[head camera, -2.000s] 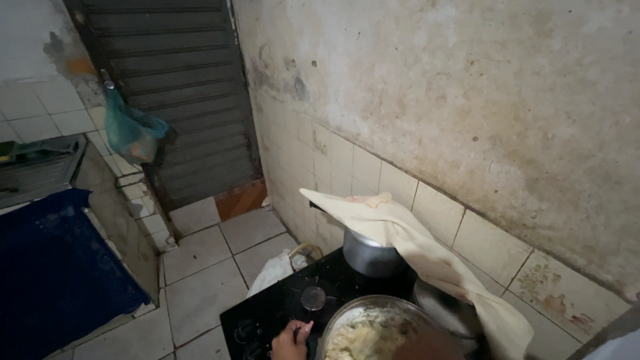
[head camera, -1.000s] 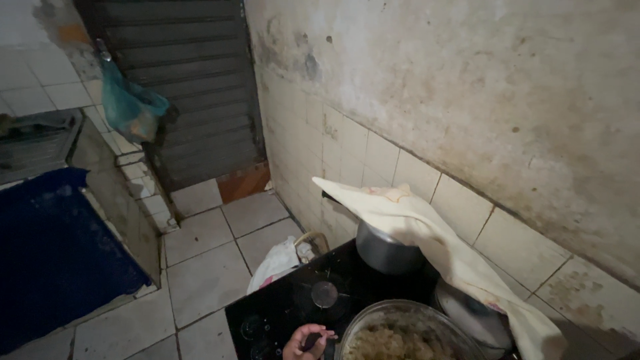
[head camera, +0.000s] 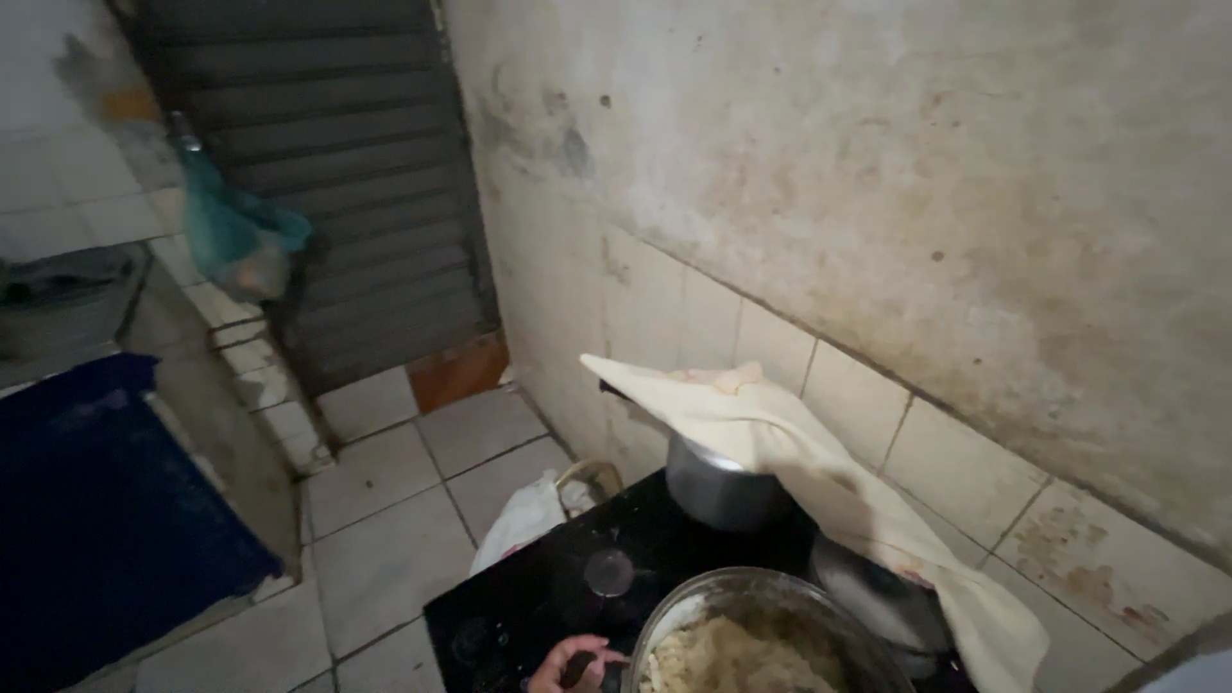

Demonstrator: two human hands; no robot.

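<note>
On a black glass cooktop (head camera: 539,602) stands a round pan (head camera: 746,576) holding pale, lumpy food (head camera: 741,654), cut off by the bottom edge. My left hand (head camera: 577,666) is at the pan's left rim, fingers curled; whether it grips the rim or something small cannot be made out. My right hand does not show. Behind the pan, a metal pot (head camera: 717,486) sits under a cream cloth (head camera: 818,472), which also drapes toward the right over another rounded metal vessel (head camera: 885,597).
A tiled wall (head camera: 857,385) runs along the cooktop's far side. Beyond its left corner a white bag (head camera: 525,515) lies on the tiled floor (head camera: 385,539). At left are a sink counter (head camera: 72,308) with a blue curtain (head camera: 106,510), and a teal bag (head camera: 236,231) hanging near a slatted door (head camera: 346,173).
My left hand remains beside the pan, its fingers changing pose slightly. The pot and cloth stay in place.
</note>
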